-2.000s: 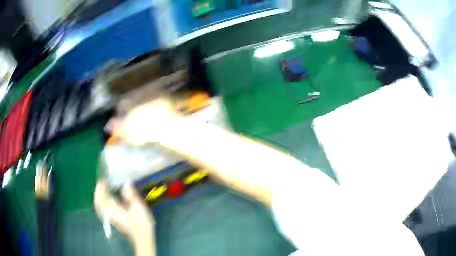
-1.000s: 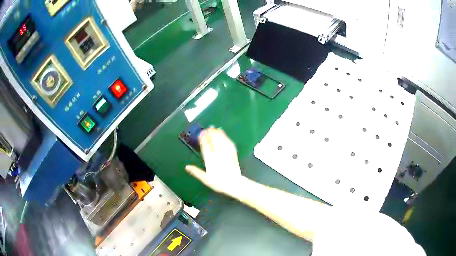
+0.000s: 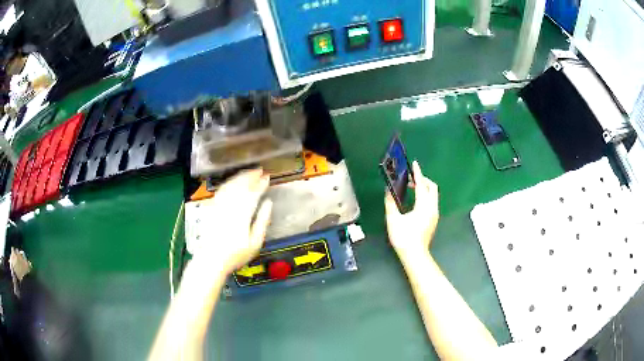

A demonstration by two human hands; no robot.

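My right hand [image 3: 415, 215] holds a dark blue-black phone housing [image 3: 397, 169], tilted up on edge above the green mat, right of the press. My left hand [image 3: 243, 218] reaches over the silver base plate [image 3: 307, 204], its fingertips at the front of the orange-edged nest [image 3: 319, 165]. A dark thin edge, perhaps of a housing, shows in the nest; my fingers hide part of it, and whether they grip it is unclear. The press head [image 3: 247, 149] is just above and behind my fingertips.
Another phone housing [image 3: 496, 139] lies on the mat at right. The perforated white board [image 3: 558, 261] is at front right. Black trays [image 3: 127, 144] and a red tray [image 3: 46, 163] are at left. A red button [image 3: 279, 268] is on the press front; the control box [image 3: 346, 60] hangs above.
The view has turned left towards the press. My right hand has lifted the nearer housing off the mat. My left hand, out of view one second ago, now shows at the nest.
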